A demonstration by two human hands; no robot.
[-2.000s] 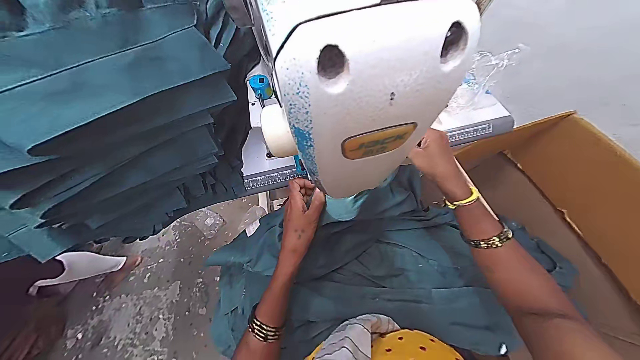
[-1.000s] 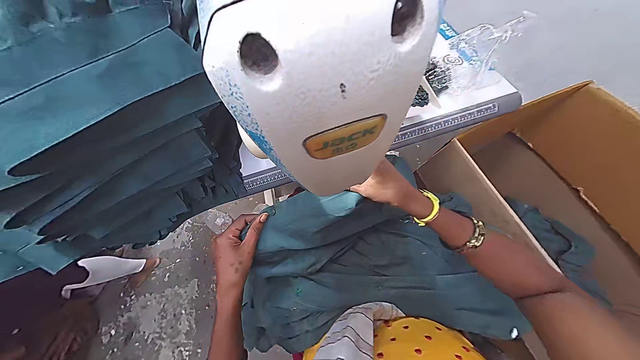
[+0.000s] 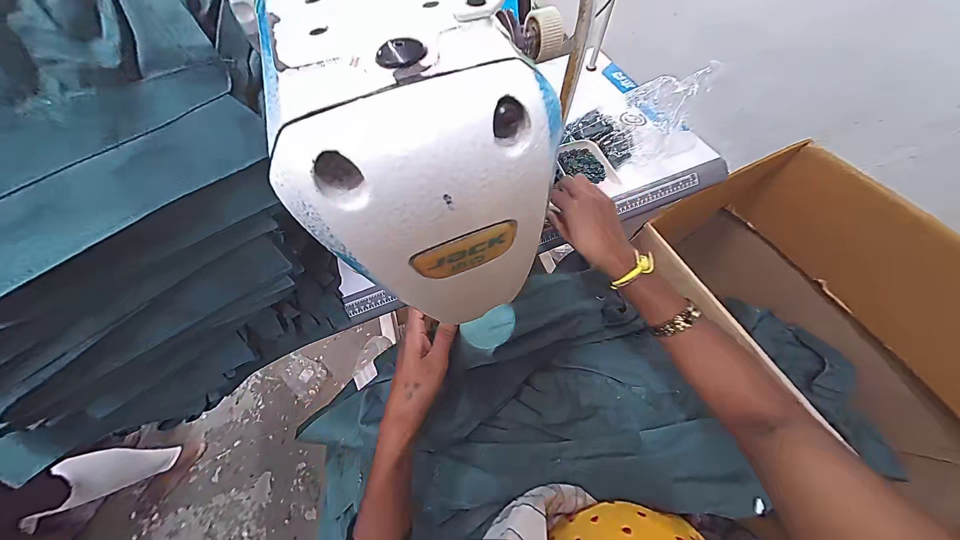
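Observation:
A white Jack sewing machine (image 3: pixel 420 172) fills the middle of the head view. Below its head, dark teal fabric (image 3: pixel 547 397) lies spread over my lap. My left hand (image 3: pixel 420 360) is at the fabric's upper edge, its fingertips partly hidden behind the machine head, so its grip is unclear. On the machine's right side, my right hand (image 3: pixel 589 225) reaches to the table edge beside a small white tray (image 3: pixel 611 174) of dark buttons. Its fingers are bent, and whether they hold anything cannot be seen.
A tall stack of teal fabric pieces (image 3: pixel 150 225) stands at the left. To the right is an open cardboard box (image 3: pixel 855 217) with teal cloth inside. Clear plastic wrap (image 3: pixel 675 94) lies on the white machine table (image 3: pixel 675 154). Part of another person shows at lower left.
My right hand has left the fabric below the machine head and moved up beside the button tray. The left hand has moved from the fabric's left edge to under the machine head. The view has shifted.

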